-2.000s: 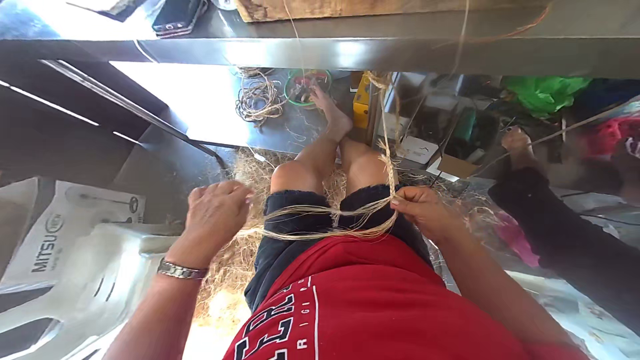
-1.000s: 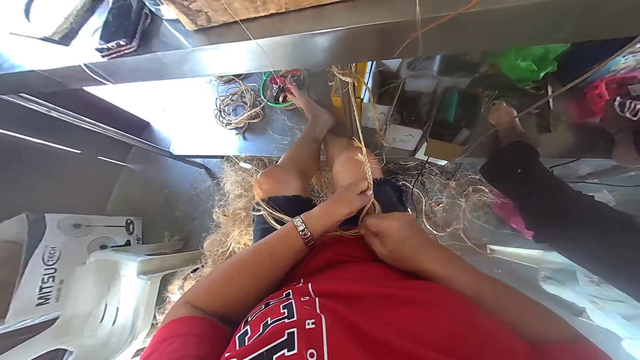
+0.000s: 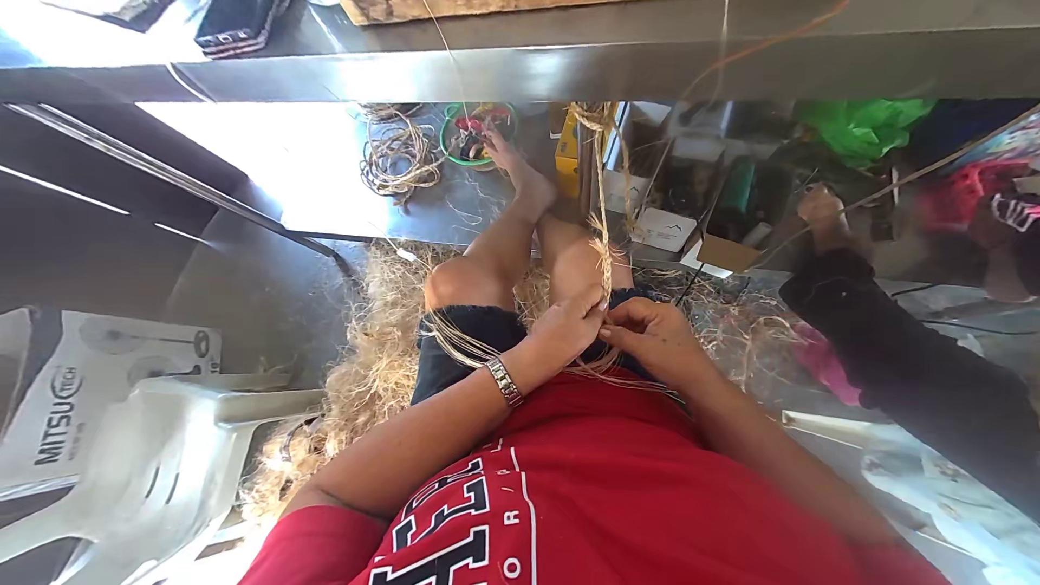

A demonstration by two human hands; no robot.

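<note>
A braided cord of pale plant fibre runs down from a knotted bundle of the same cord under the metal table edge to my lap. My left hand, with a metal watch on its wrist, pinches the lower end of the braid. Against it, my right hand grips fibre strands between thumb and forefinger. Loose fibre strands fan out on both sides of my hands over the dark shorts and red shirt. Where the strands cross between my fingers is partly hidden.
Above my knees runs a metal table edge. Loose fibre lies heaped on the floor. Beyond are a coil of rope, a green-rimmed basket and small boxes. At left stands a white plastic chair; another person's dark-clothed limb is at right.
Two seconds ago my left hand was out to the left, away from the braid; it has come in beside my right hand. The loose strands no longer stretch across my lap between the hands.
</note>
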